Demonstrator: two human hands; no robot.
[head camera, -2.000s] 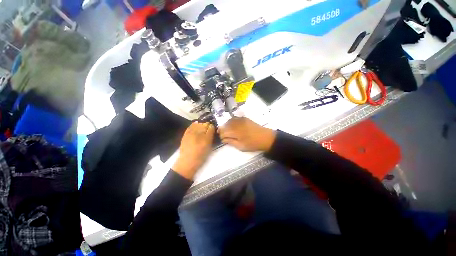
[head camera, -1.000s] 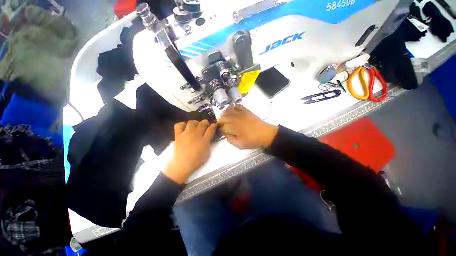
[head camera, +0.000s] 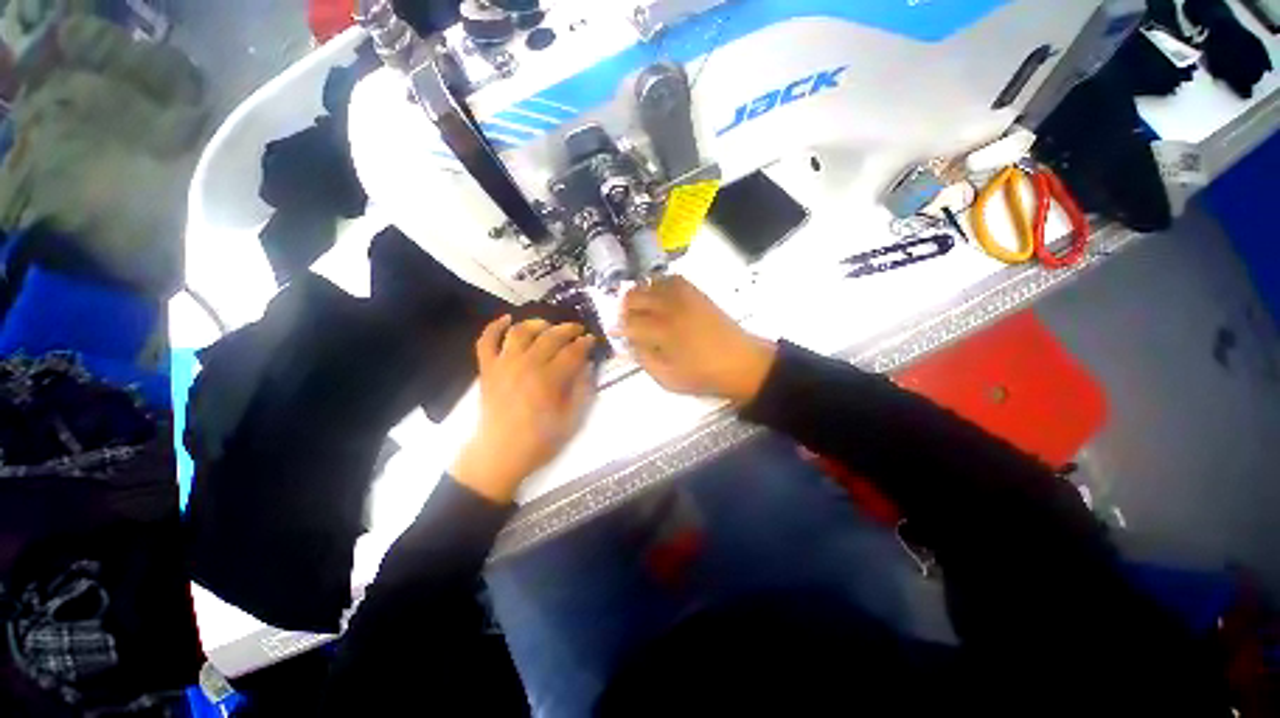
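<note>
A black garment panel lies left of the needle and reaches the table's left part. The white sewing machine stands across the table, with its presser foot area just ahead of my fingertips. My left hand rests on the black cloth's edge left of the foot, its fingers bent. My right hand is just right of the foot, fingers curled down. Whether it holds a bit of cloth is hidden.
Orange-red and yellow shears and dark snips lie right of the machine, near a flat black pad and a yellow tag. A red stool stands beyond the front edge. Dark plaid clothing is at left.
My hands have parted slightly at the foot, showing white bed between them. My left hand has shifted a little left. The whole view has shifted slightly.
</note>
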